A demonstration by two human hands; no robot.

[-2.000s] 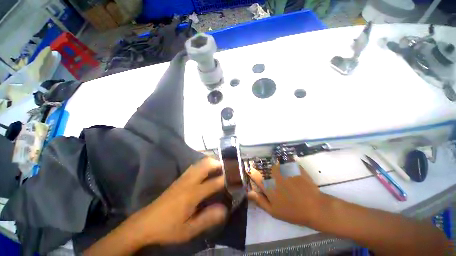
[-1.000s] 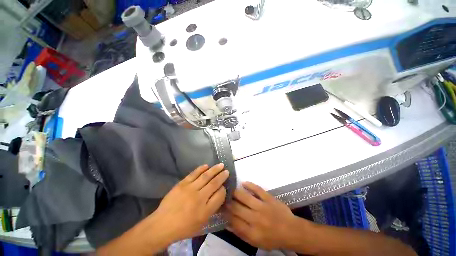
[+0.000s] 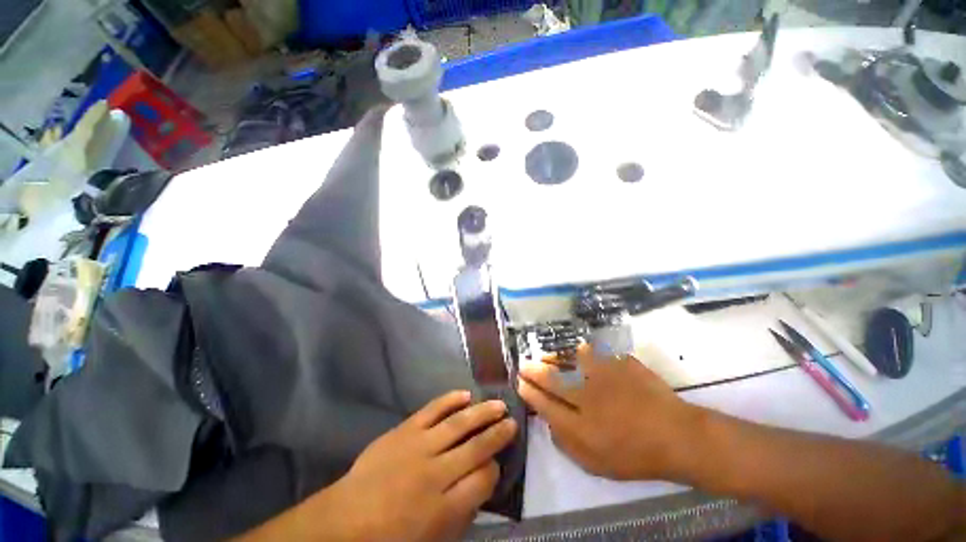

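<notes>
A large dark grey garment piece (image 3: 307,328) lies on the white table left of the sewing machine (image 3: 678,212), with its edge under the shiny metal guard (image 3: 484,328). My left hand (image 3: 445,455) rests palm down on the cloth, fingers close together, just in front of the guard. My right hand (image 3: 614,413) is beside the needle area (image 3: 561,341), its fingers at the cloth's right edge; its fingertips are partly hidden by machine parts, so I cannot tell whether they grip the cloth.
Pink and blue thread snips (image 3: 821,371), a pale stick-like tool (image 3: 832,333) and a black round object (image 3: 888,342) lie to the right. A red stool (image 3: 159,111) and dark cloth (image 3: 281,111) are behind at left. A blue crate edge (image 3: 561,48) shows beyond the machine.
The view has tilted back up over the machine head. My right hand has moved from the cloth's front edge up to the needle area. My left hand stays on the cloth.
</notes>
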